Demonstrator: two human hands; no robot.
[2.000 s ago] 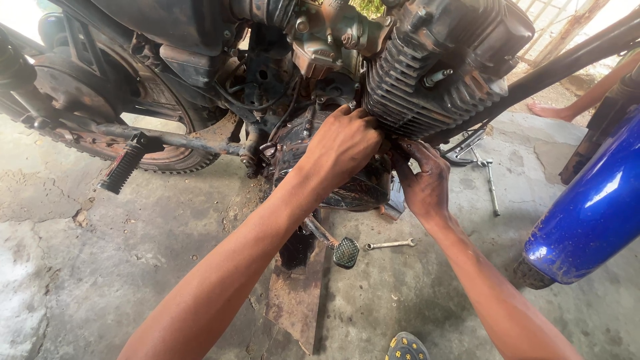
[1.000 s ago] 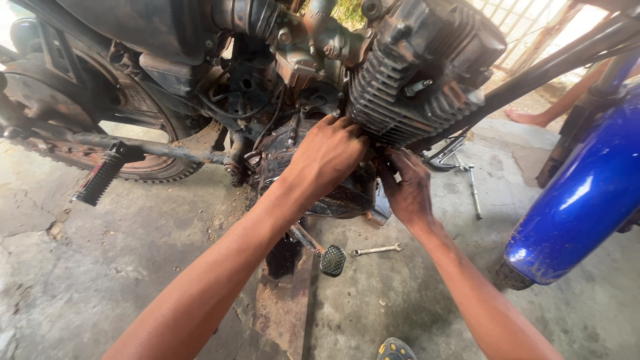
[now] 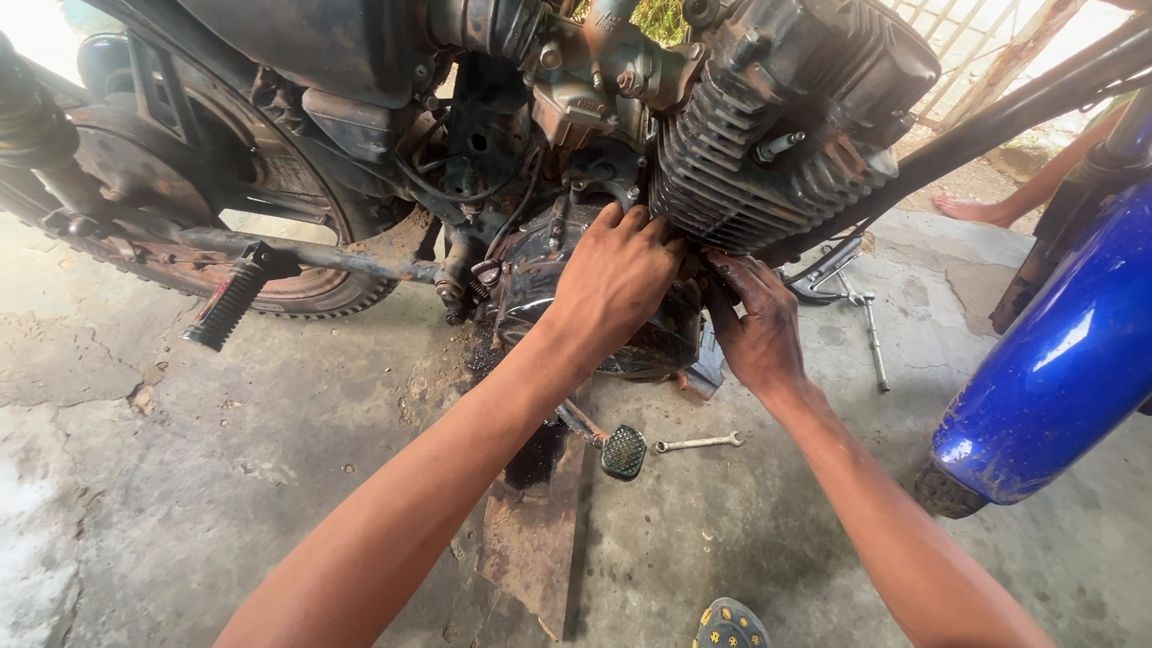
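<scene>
My left hand [image 3: 621, 270] lies over the top of the motorcycle's dark, oily crankcase [image 3: 531, 283], fingers curled at the base of the finned engine cylinder [image 3: 720, 171]. Just right of it, my right hand [image 3: 756, 315] has its fingertips tucked under the lower fins. The fingertips of both hands are partly hidden, and whether they hold anything does not show. Dark grease covers the right fingers. A spark plug [image 3: 779, 147] sticks out of the cylinder head, and the carburetor [image 3: 576, 103] sits left of the cylinder.
Below the engine are a brake pedal [image 3: 623, 453], a combination wrench [image 3: 699, 443] and a rusty metal plate [image 3: 531, 549]. More tools, with a long metal handle [image 3: 875, 346], lie at right, near a blue fender [image 3: 1053, 351]. A person's bare foot [image 3: 972, 209] is behind. A footrest [image 3: 229, 297] juts out left.
Both hands stay at the base of the cylinder. The left hand's fingers have shifted slightly against the engine; little else has plainly changed.
</scene>
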